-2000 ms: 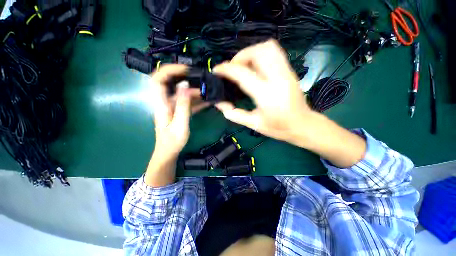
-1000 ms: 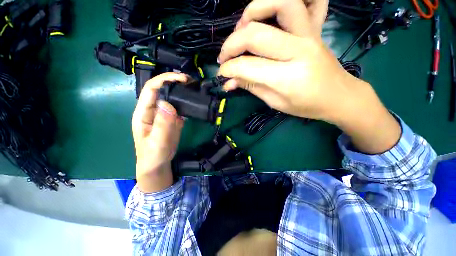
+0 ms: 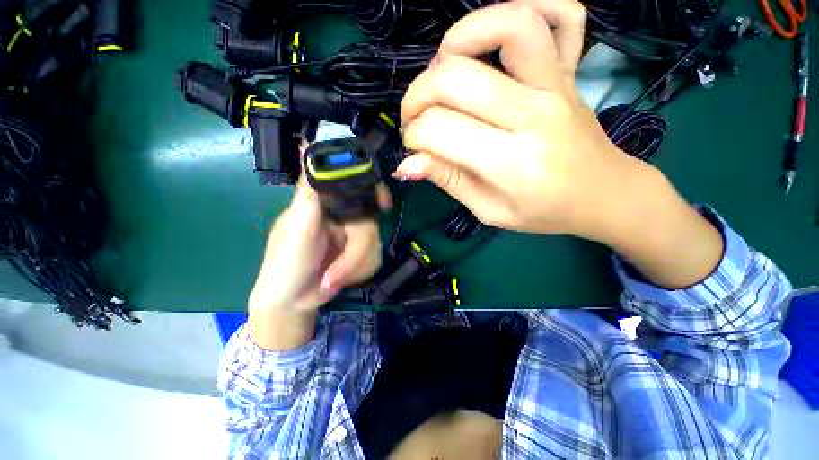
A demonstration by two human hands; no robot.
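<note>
My left hand holds a chunky black connector housing upright, its oval mouth facing the camera. A yellow ring circles the mouth and a blue insert shows inside. My right hand is to the right of the housing, apart from it, fingers curled with thumb near the fingertips; whether it holds anything between them cannot be told. Several housings with yellow rings lie near the bench edge, one of them below my left hand.
More housings lie behind my left hand. Black coiled cables lie at the back. A dense cable pile is at left. A red and black pen and orange loop handles are at right. A blue bin is below the bench.
The housing in my left hand has turned from lying sideways to mouth towards the camera. My right hand has stayed raised at nearly the same place since one second ago.
</note>
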